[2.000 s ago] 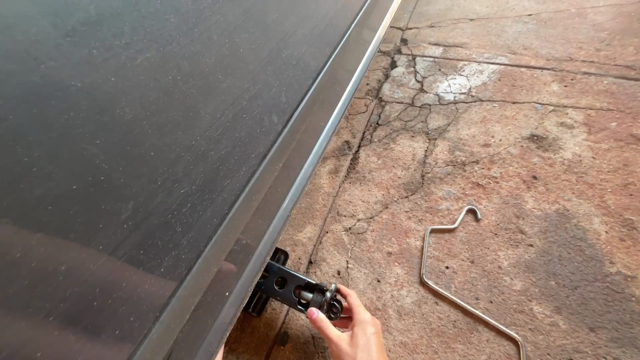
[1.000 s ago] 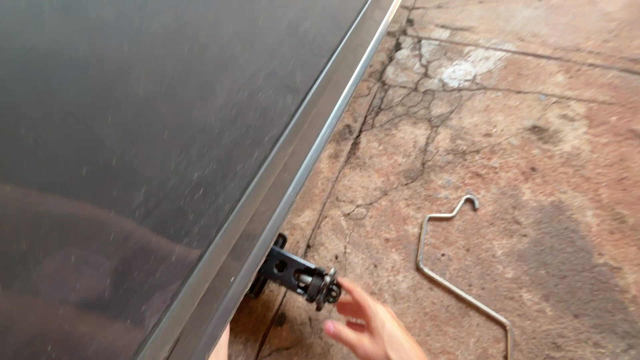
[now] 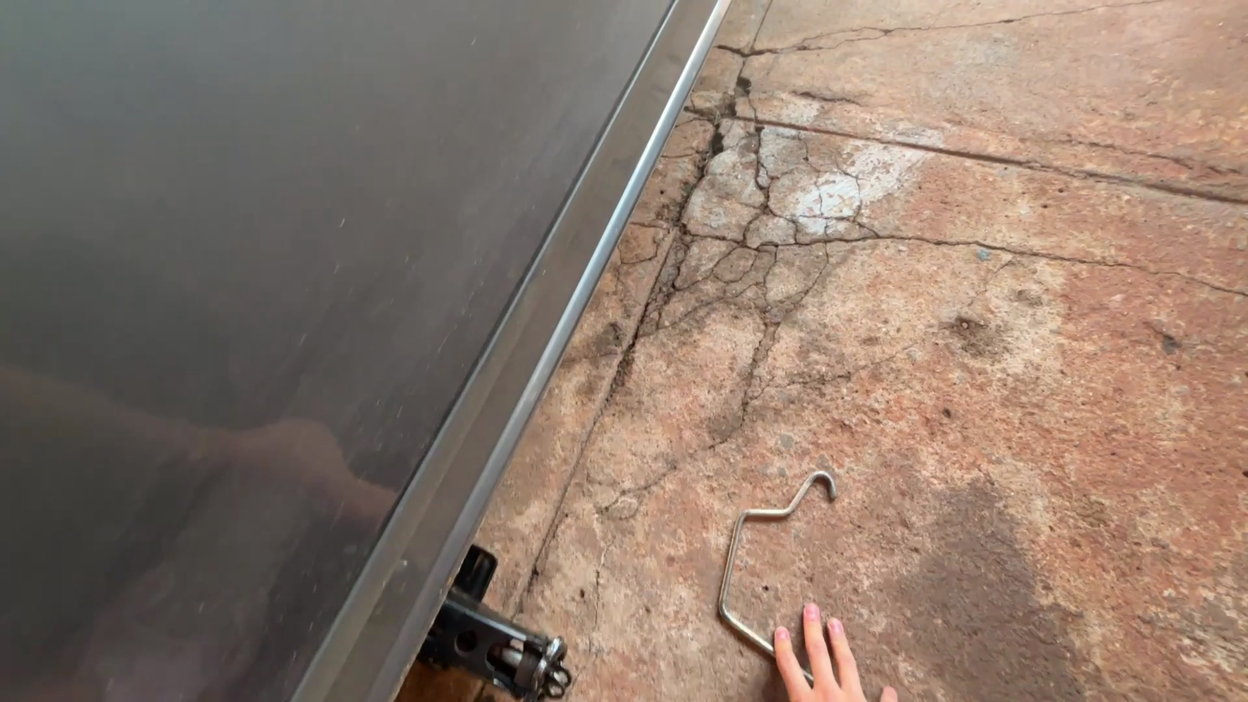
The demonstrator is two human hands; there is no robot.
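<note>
My right hand (image 3: 824,658) is at the bottom edge of the view, its fingers spread over the lower part of a bent metal crank rod (image 3: 729,565) that lies on the concrete. Whether the fingertips touch the rod I cannot tell. To the left of the hand, a black scissor jack (image 3: 492,643) sticks out from beneath the edge of a dark vehicle panel (image 3: 292,244), its end with the metal eye facing the hand. My left hand is not in view.
A sill with a bright trim strip (image 3: 575,322) runs diagonally along the vehicle's lower edge. Cracked reddish concrete (image 3: 975,390) extends to the right, with a pale patch and a dark stain.
My right hand has let go of the jack's end and moved right to the crank rod. The view has shifted, and the jack now sits lower in it.
</note>
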